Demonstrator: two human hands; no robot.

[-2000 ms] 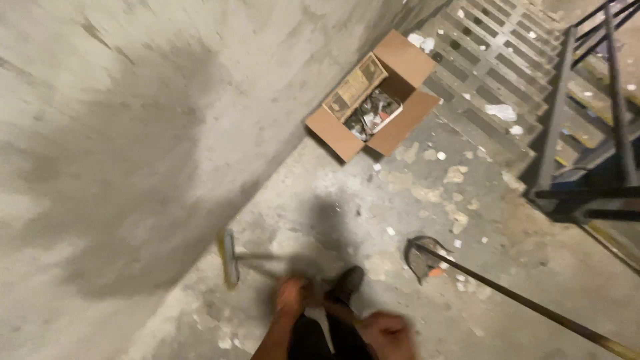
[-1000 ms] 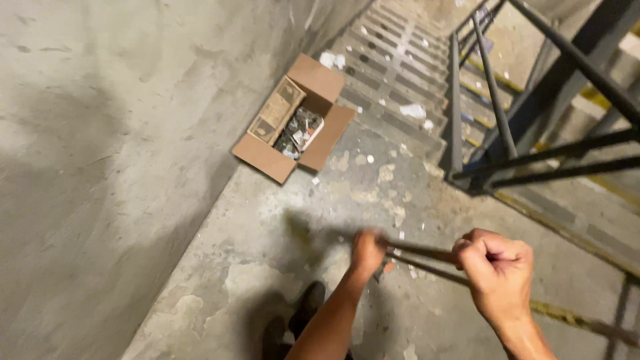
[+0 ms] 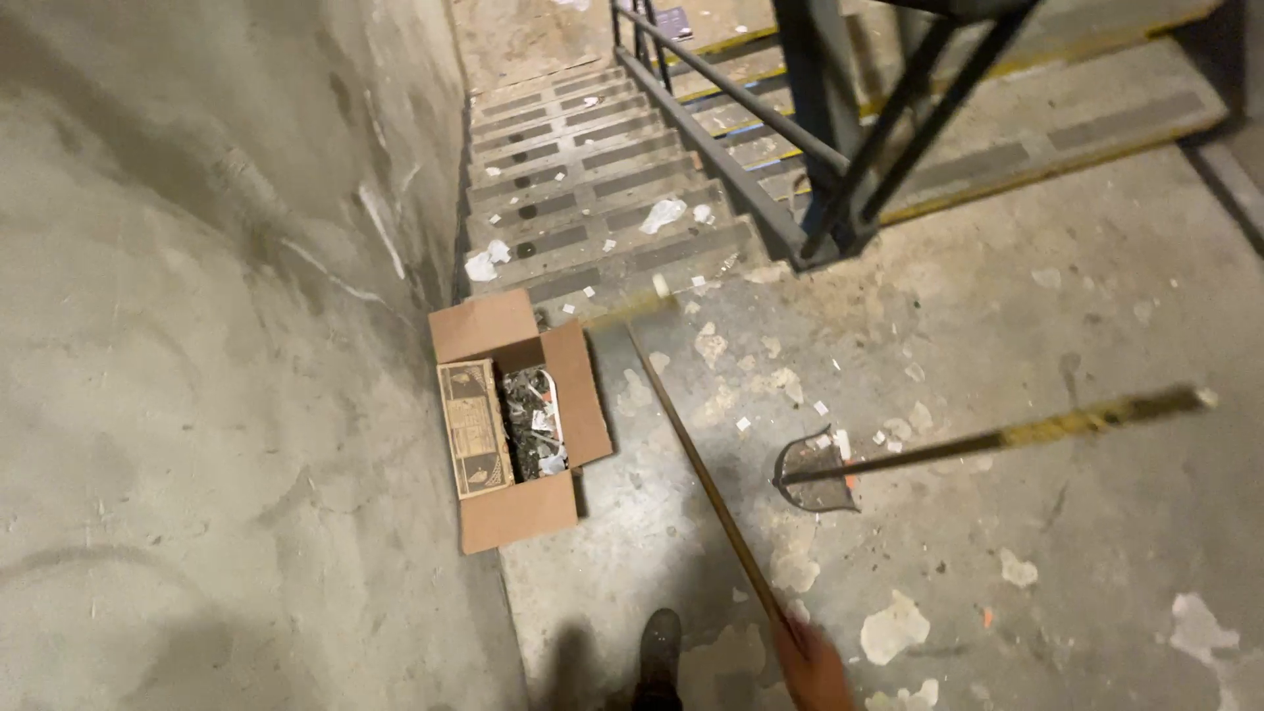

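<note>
My right hand [image 3: 815,662], blurred at the bottom edge, grips the upper part of a long broom handle [image 3: 706,474]. The handle runs up and left to a blurred yellowish broom head [image 3: 632,311], just right of the open cardboard box [image 3: 588,395] at the top of the stairs. To the right, a lobby dustpan [image 3: 818,476] rests on the floor with small debris at its mouth. Its long handle [image 3: 928,452], partly yellow, rises to the right with no hand on it. My left hand is out of view.
Concrete steps [image 3: 602,237] littered with white scraps lead away beyond the box. A rough wall [image 3: 247,395] stands at the left, a dark metal railing [image 3: 731,188] beside the steps. More steps [image 3: 1066,128] are at upper right. My shoe [image 3: 661,642] is at the bottom.
The broom head has moved from the floor near the wall to beside the box and the top step. My left hand, seen on the broom handle a second ago, has left the view. The view has shifted.
</note>
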